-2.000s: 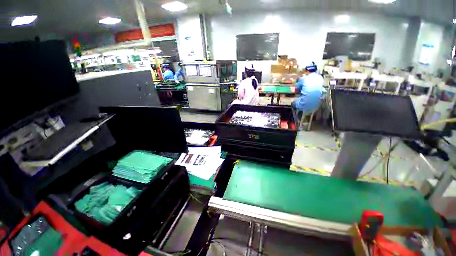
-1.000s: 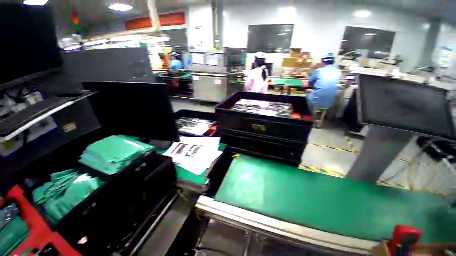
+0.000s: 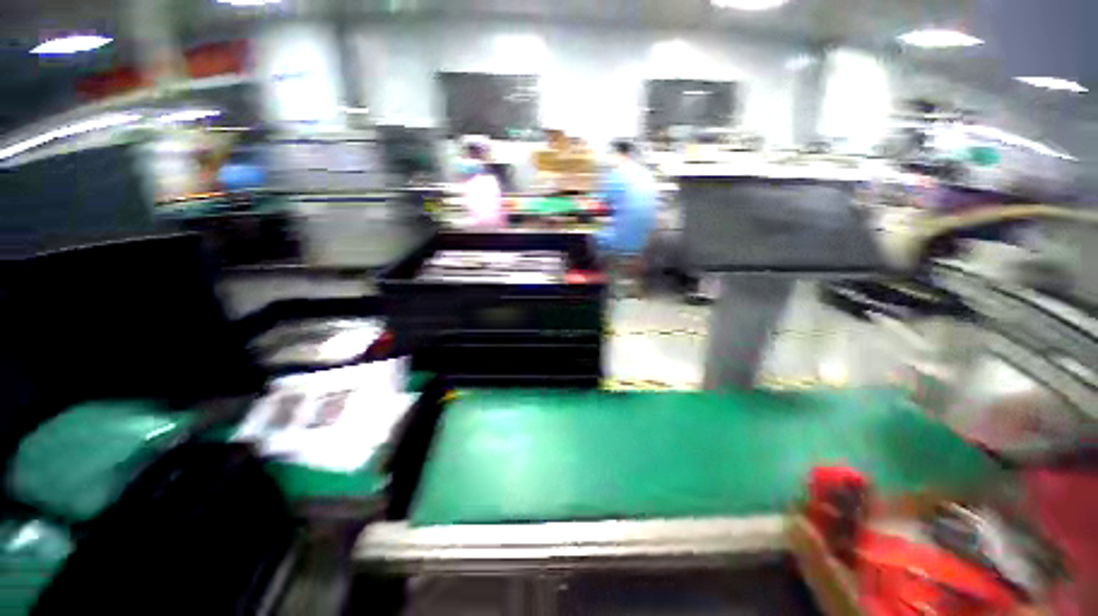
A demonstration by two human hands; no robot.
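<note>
Neither of my hands is in view. The frame is blurred. The green conveyor belt point(image 3: 626, 451) lies nearest in front of me, with a pale metal edge point(image 3: 578, 542) along its near side. At its lower right stands a cardboard box point(image 3: 821, 572) with a red boxy device point(image 3: 839, 503) and orange-red material point(image 3: 927, 580) in it. White printed sheets point(image 3: 331, 413) lie left of the belt on a green surface.
Stacked black totes point(image 3: 500, 325) stand behind the belt, the top one holding pale boards. Pale green sheets point(image 3: 90, 457) lie at the far left. A dark panel point(image 3: 777, 225) on a grey post stands behind right. Two people, in pink point(image 3: 482, 196) and blue point(image 3: 627, 202), are further back.
The view has swung to the right. The belt, totes and sheets now sit further left, and the orange-red material shows more. A dark red area has come in at the right edge.
</note>
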